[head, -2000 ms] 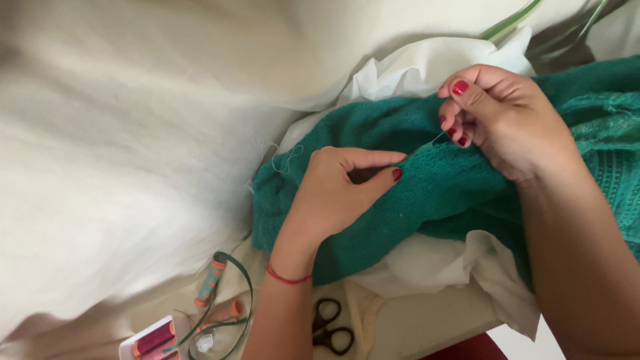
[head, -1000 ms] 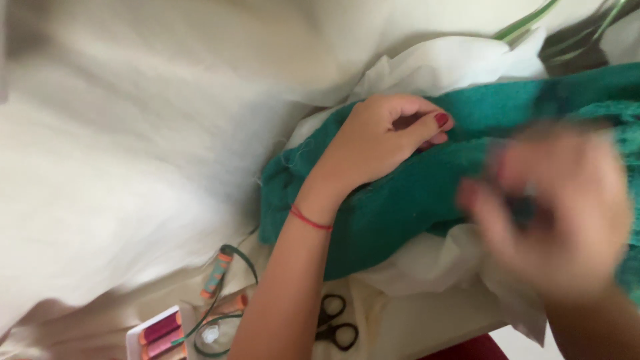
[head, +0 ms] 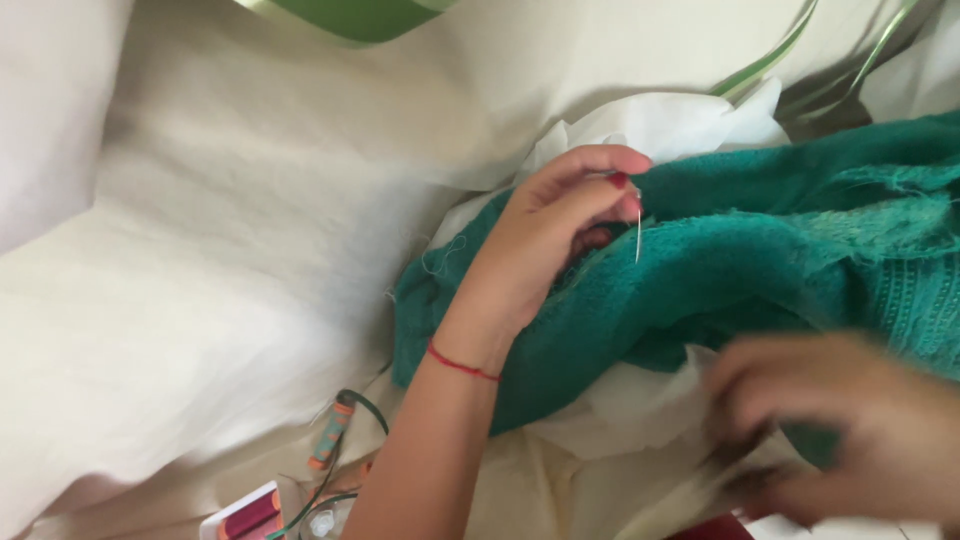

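My left hand (head: 559, 225) is raised over the teal fabric (head: 675, 262), with a thin sewing needle (head: 638, 229) at its fingertips, its tip pointing down. Some of its fingers are hidden behind the thumb and the cloth. At the lower right my right hand (head: 832, 420) is strongly blurred; dark scissors (head: 739, 454) show as a smear at its fingers, apart from the fabric's near edge. The fabric lies in folds, with frayed edges and stitched rows on its right part. Loose pale thread (head: 444, 255) lies at its left end.
Cream cloth (head: 300, 225) spreads on the left and beneath. At the bottom left are a thread spool (head: 331, 435), a dark green ribbon (head: 367, 405) and a white box with magenta thread (head: 251, 517). White fabric (head: 660, 124) and green leaves (head: 772, 64) are at the top.
My right hand has moved down from the teal fabric. The dark scissors, seen earlier beside my left forearm, have left that spot and are at my right hand. The needle now shows at my left fingertips.
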